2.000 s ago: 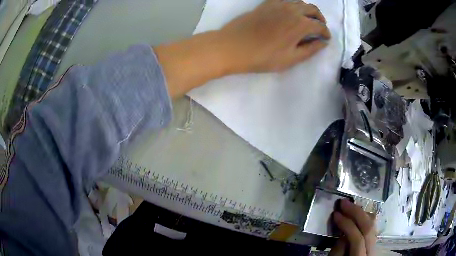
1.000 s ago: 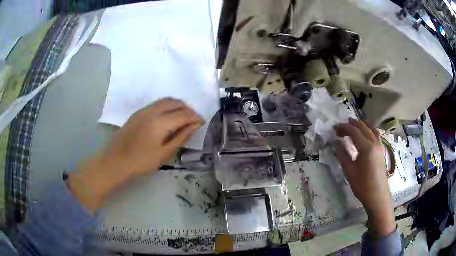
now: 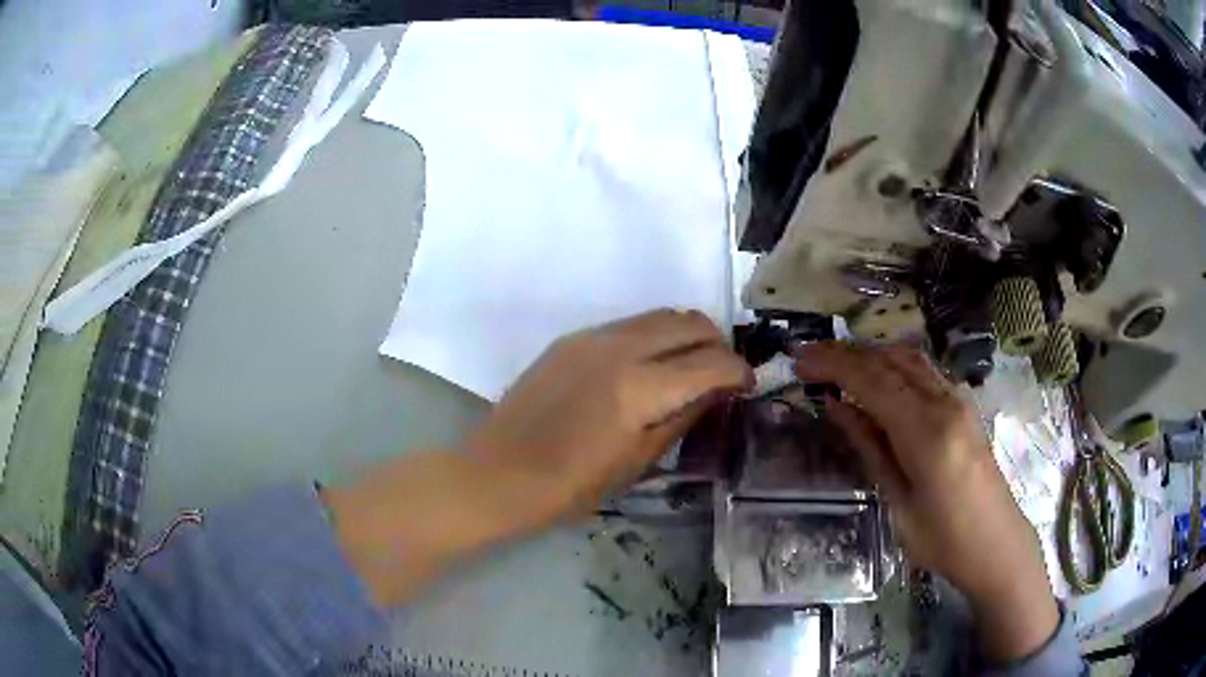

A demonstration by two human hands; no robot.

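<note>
A large white garment piece (image 3: 569,172) lies flat left of the sewing machine head (image 3: 913,172), its right edge running to the needle area. My left hand (image 3: 622,397) is at its lower right corner, fingertips at a small white bit (image 3: 774,374) in front of the presser foot. My right hand (image 3: 913,437) reaches the same bit from the right. The fingers hide most of it, and whether either hand grips it cannot be told. The shiny metal folder plates (image 3: 800,549) lie just below the hands.
A plaid cloth (image 3: 172,291) runs along the left, with a narrow white strip (image 3: 159,258) across it. Pale cut pieces (image 3: 53,225) lie farther left. Scissors (image 3: 1095,518) lie right of the machine, near white scraps (image 3: 1038,430).
My right hand has moved left from the scraps to the needle area. My left hand has moved in to meet it there. The scissors are now in fuller view.
</note>
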